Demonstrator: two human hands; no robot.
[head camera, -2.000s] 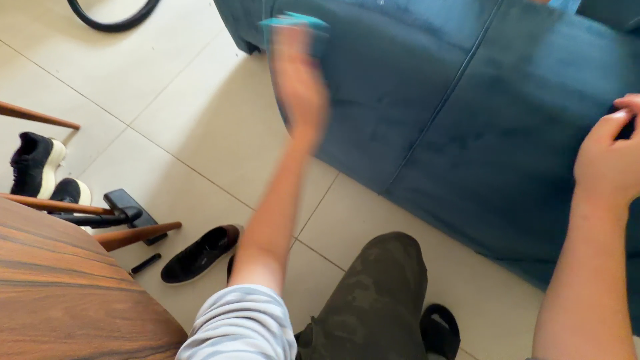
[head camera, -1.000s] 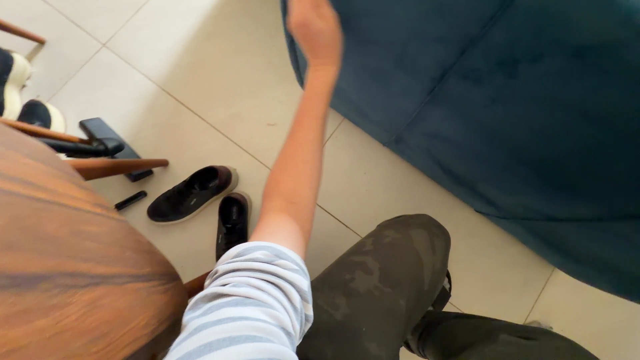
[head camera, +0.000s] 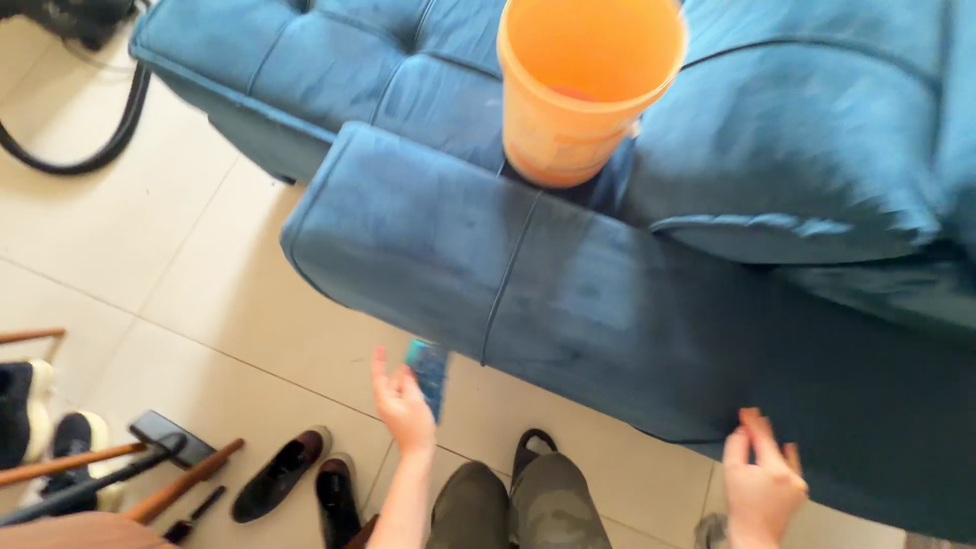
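My left hand is beside the outer side of a blue upholstered sofa's armrest, holding a blue brush or pad with a teal edge; blur hides its exact kind. Farther right, my right hand is near the armrest's lower edge, fingers partly bent, and I see no object in it. An orange plastic bucket stands on the sofa seat, just behind the armrest and left of a blue cushion.
Black shoes lie on the tiled floor at lower left, with sneakers farther left. A vacuum floor head lies among wooden legs. A black hose curves at upper left. A wooden table edge is at the bottom left.
The view has shifted to show the sofa seat and bucket. My left hand is now lower in view, at the armrest's outer side. My right hand, out of view one second ago, shows again.
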